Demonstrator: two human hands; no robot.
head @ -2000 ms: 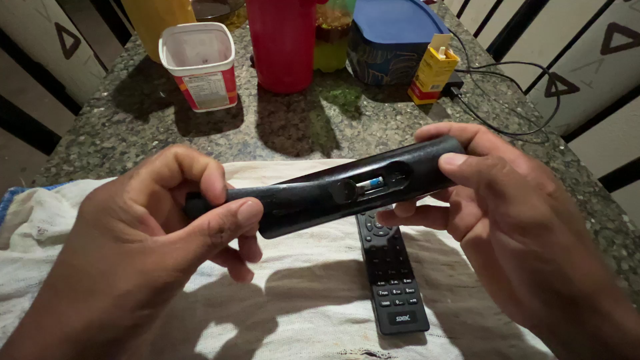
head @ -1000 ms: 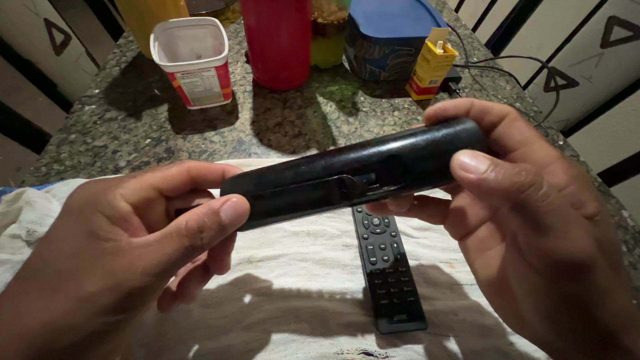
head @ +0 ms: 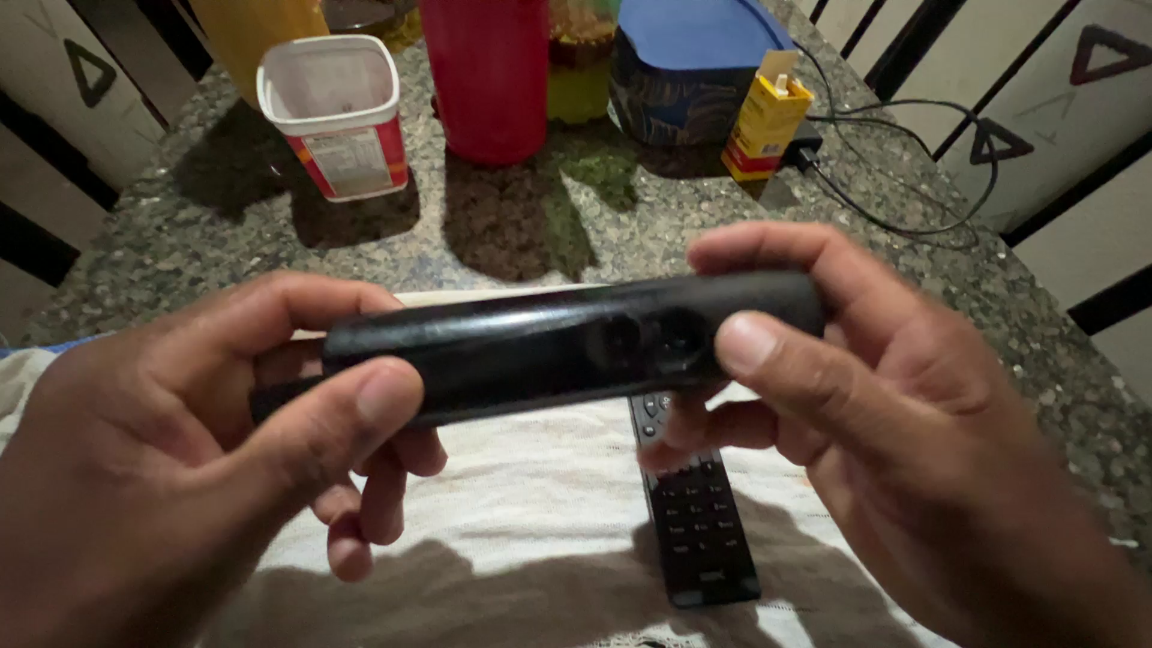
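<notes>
A long, glossy black plastic casing (head: 522,346) is held nearly level between both hands, with a dark recess right of its middle. My left hand (head: 261,405) grips its left end, thumb on the near face; a thin dark piece juts out by the palm. The right end is pinched by my right hand (head: 864,369), its thumb beside the recess. Whether anything lies in the recess is too dark to tell. Beneath the casing, a black remote control (head: 702,522) with buttons lies on a white cloth (head: 522,504), its top end partly hidden by my right fingers.
On the granite table (head: 378,261) stand a white and red plastic tub (head: 346,148), a red container (head: 490,81), a blue-lidded container (head: 693,40) and a small yellow box (head: 767,126). A black cable (head: 900,225) curls at the right; chairs flank the table.
The casing has been turned in my hands: two seconds ago its opening showed a metallic and blue cylindrical part, which is no longer visible. Both hands still hold its ends.
</notes>
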